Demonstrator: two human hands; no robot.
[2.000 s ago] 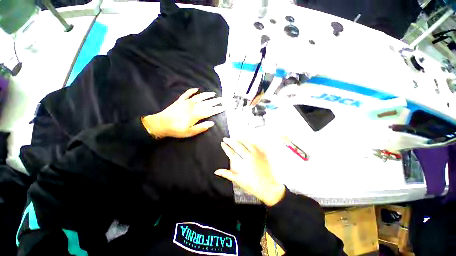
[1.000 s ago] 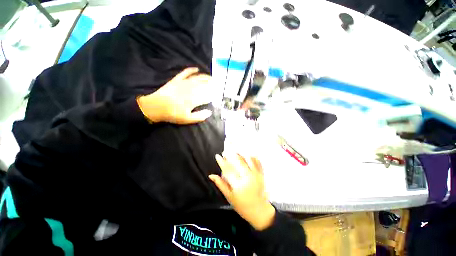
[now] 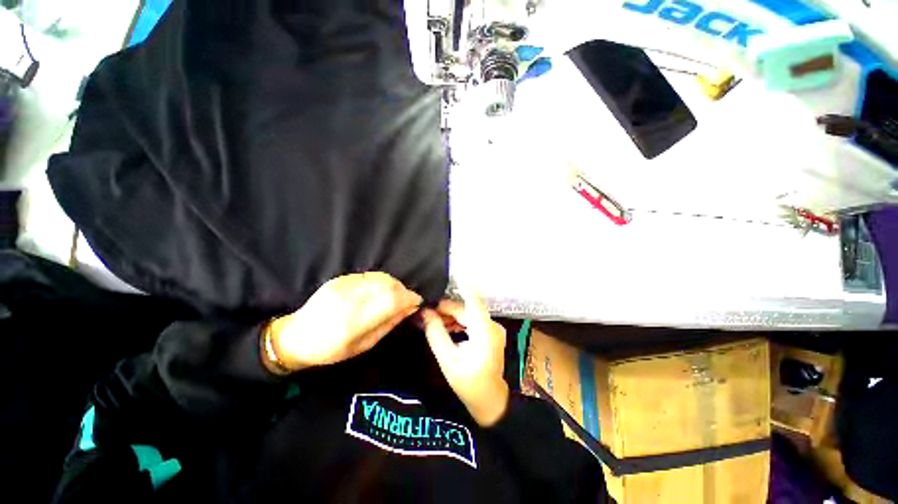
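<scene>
A large black garment point(image 3: 286, 148) lies on the left of the white sewing table, its right edge running up to the metal presser foot area point(image 3: 448, 79). My left hand point(image 3: 345, 320) pinches the garment's near edge at the table's front. My right hand point(image 3: 471, 354) is beside it, fingertips bent onto the same black edge. The two hands nearly touch. The exact fold between the fingertips is hidden.
A black phone-like plate point(image 3: 638, 98) lies right of the needle area. Red-handled snips point(image 3: 601, 200) and a second reddish tool point(image 3: 815, 220) lie on the table point(image 3: 551, 266). A yellow piece point(image 3: 716, 83) is by the machine. A strapped cardboard box point(image 3: 689, 404) stands below.
Both hands have moved back from beside the needle to the table's front edge and come together, fingers closing on the cloth. The camera view has moved nearer the table.
</scene>
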